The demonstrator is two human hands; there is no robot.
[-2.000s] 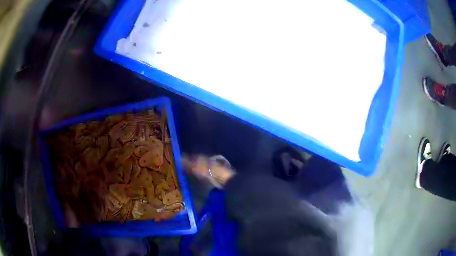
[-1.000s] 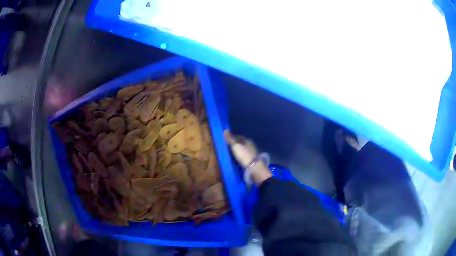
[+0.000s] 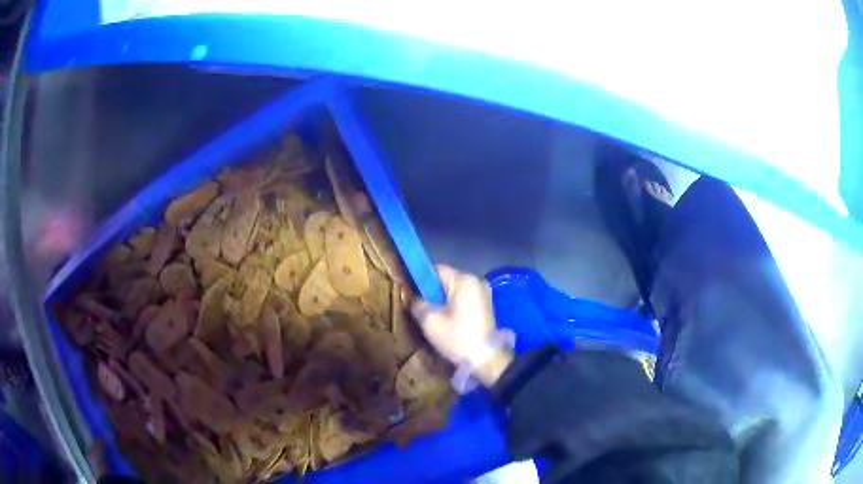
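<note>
A deep blue parts crate [image 3: 383,203] stands at the left and centre, heaped with flat brown sole plates [image 3: 345,260], rounded oblongs, some showing small holes. My right hand [image 3: 461,317], bare with a band at the wrist and a dark sleeve, reaches in from the lower right. Its fingers are closed over the crate's right rim, thumb side hard to make out. The near right corner of the crate is partly hidden by the hand and sleeve. My left hand is not in view.
A large white-lined blue crate [image 3: 454,71] spans the top, overexposed inside. A blue plastic object, possibly a stool [image 3: 568,317], is right of my hand. A trousered leg [image 3: 738,312] and dark shoe [image 3: 648,184] are at the right. A curved edge [image 3: 24,312] runs down the left.
The heaped crate appears larger and turned, lower left in the picture. My right hand, earlier beside its rim, is now closed over it. The white-lined crate has shifted up and left in view.
</note>
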